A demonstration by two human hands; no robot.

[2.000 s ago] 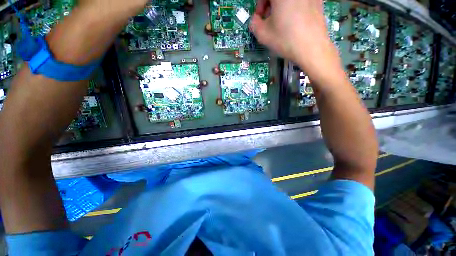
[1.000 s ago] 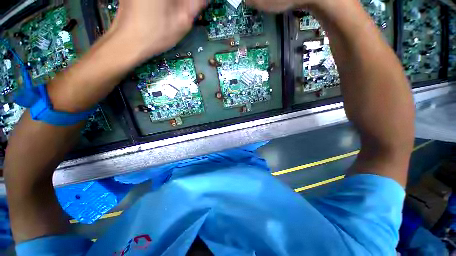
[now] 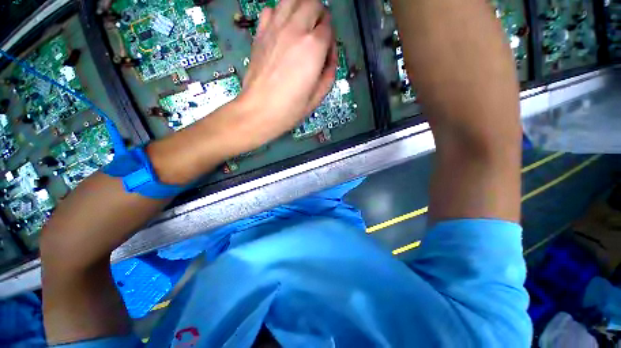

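Observation:
My bare left hand [image 3: 293, 68] is over the carrier pallet [image 3: 231, 54] in front of me, with its fingers curled at the top edge of the picture. Whether it holds a part is hidden. It covers parts of two circuit boards; one green board [image 3: 325, 117] shows below and right of it, and another [image 3: 199, 102] lies to its left, partly behind my forearm. A further board [image 3: 167, 41] with a yellow line lies at upper left. A blue strap [image 3: 138, 173] with a cord is on my left wrist. My right hand is cut off by the top edge; only the forearm shows.
A metal rail [image 3: 272, 187] runs between the pallets and my body. Dark frame bars [image 3: 371, 68] separate the pallets. More boards lie left and right. The floor [image 3: 402, 197] has yellow lines. Blue items [image 3: 562, 268] and clear plastic [image 3: 579, 129] are at the right.
My left hand has moved right and down over the near boards. My right hand has gone up out of the picture. The pallets appear shifted and tilted as the view turned.

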